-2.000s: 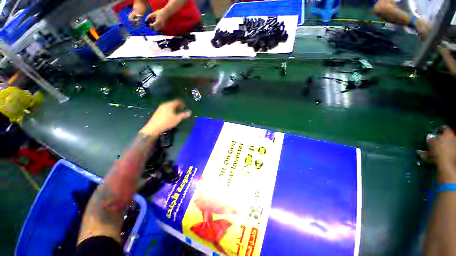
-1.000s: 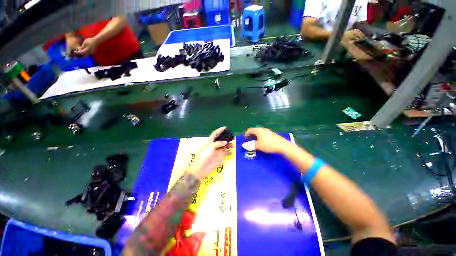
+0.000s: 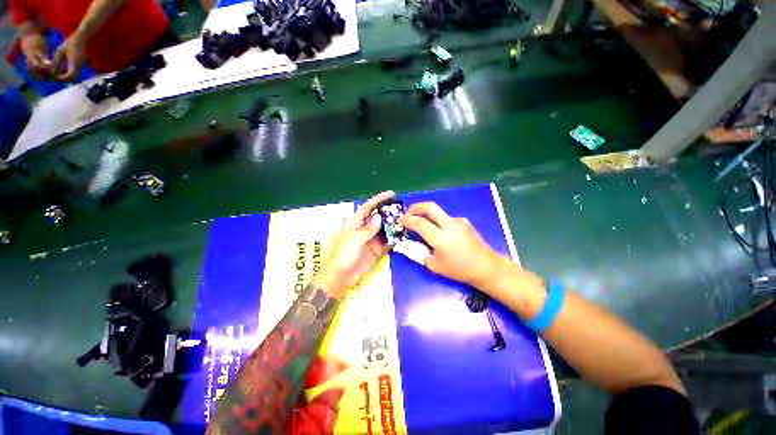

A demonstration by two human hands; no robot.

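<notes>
My left hand (image 3: 356, 246), on the tattooed arm, holds a small dark unit with a circuit board (image 3: 392, 223) showing pale and silver parts. My right hand (image 3: 444, 243), with a blue wristband, has its fingertips on the board's right side. A small white piece (image 3: 412, 249) shows under the right fingers. Both hands are above the blue-and-yellow carton sheet (image 3: 442, 340), near its top edge. A black corded part (image 3: 487, 319) lies on the sheet below my right hand.
A pile of black parts (image 3: 136, 327) lies left of the carton, above a blue crate (image 3: 51, 420). Loose boards (image 3: 587, 137) are scattered on the green line. Black parts (image 3: 289, 25) are heaped across the line. A person in red works at the upper left. A metal post (image 3: 710, 85) stands right.
My hands have come together; the board is now in the dark part in my left hand. The view has shifted. Earlier, my hands were apart, reaching to left and right.
</notes>
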